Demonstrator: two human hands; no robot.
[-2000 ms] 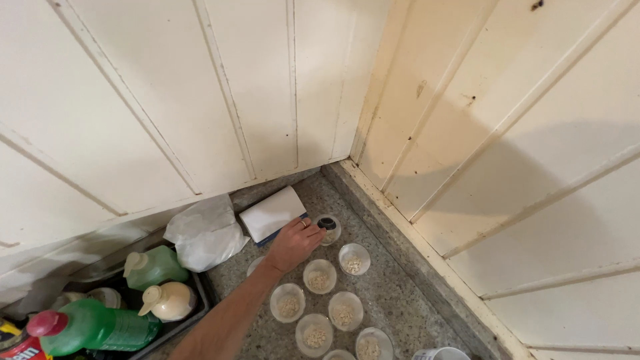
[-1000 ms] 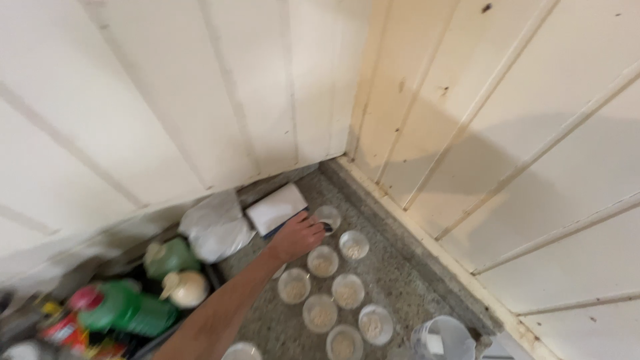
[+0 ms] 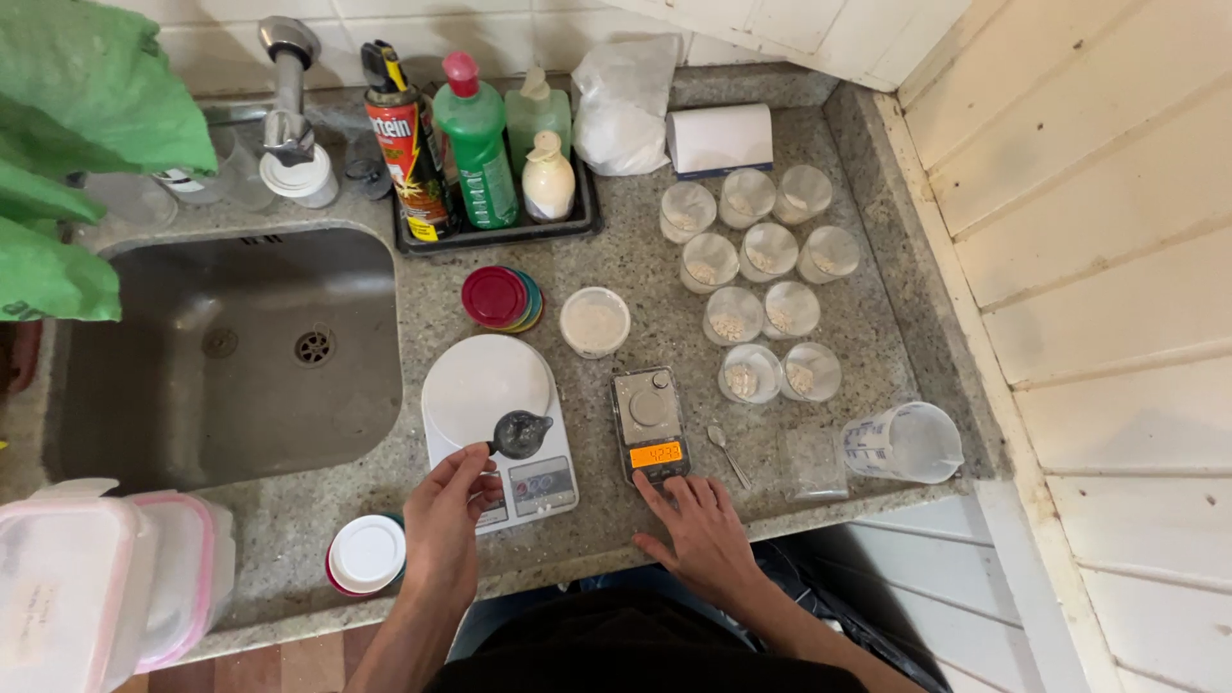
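Note:
A small dark measuring scoop is pinched by its handle in my left hand, above the white kitchen scale. My right hand rests its index fingertip at the button edge of a pocket digital scale, whose orange display is lit. Just right of that scale lies a small metal spoon. Behind it stands a round tub of pale powder. Several clear cups with pale flakes or grains stand in rows at the right.
A plastic measuring jug lies near the right front edge. Stacked lids sit behind the kitchen scale, others at the front edge. A steel sink and pink-rimmed containers are at left. Bottles stand in a black tray.
The view has swung down and left over the counter. The hand that was at the cups by the back corner is away from them; both my hands are now at the scales.

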